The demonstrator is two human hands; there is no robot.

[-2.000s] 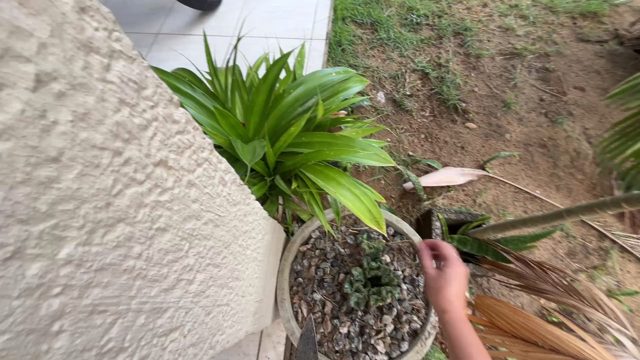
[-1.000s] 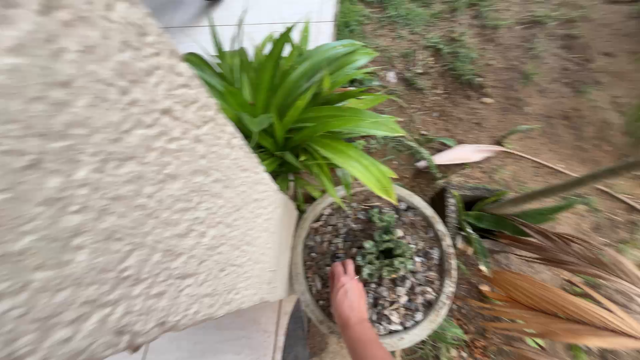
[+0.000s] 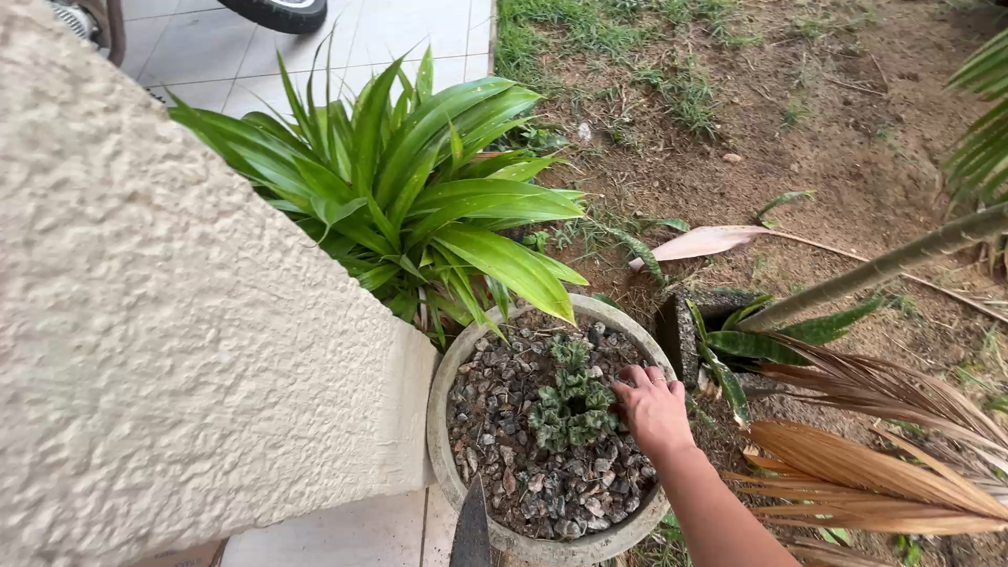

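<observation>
My right hand (image 3: 652, 402), with a ring on one finger, is over the right side of a round concrete pot (image 3: 445, 425). Its slightly bent fingers are at the gravel (image 3: 543, 492) beside a small crinkly-leaved green plant (image 3: 575, 402); nothing shows in them, though the undersides of the fingertips are hidden. A dark pointed blade (image 3: 471, 528) sticks up from the bottom edge, close to the pot's lower left rim. Whatever holds or supports it is out of view. My left hand does not appear.
A rough plastered wall (image 3: 197, 315) fills the left. Long-leaved green foliage (image 3: 409, 189) overhangs the pot's top. On the right are a square concrete planter (image 3: 677, 335), a slanting stem (image 3: 882, 264) and dry palm fronds (image 3: 866, 472). A wheel (image 3: 287, 12) stands on white tiles.
My right hand has moved from the left of the small plant to its right side. Two seconds ago it was at the pot's right rim.
</observation>
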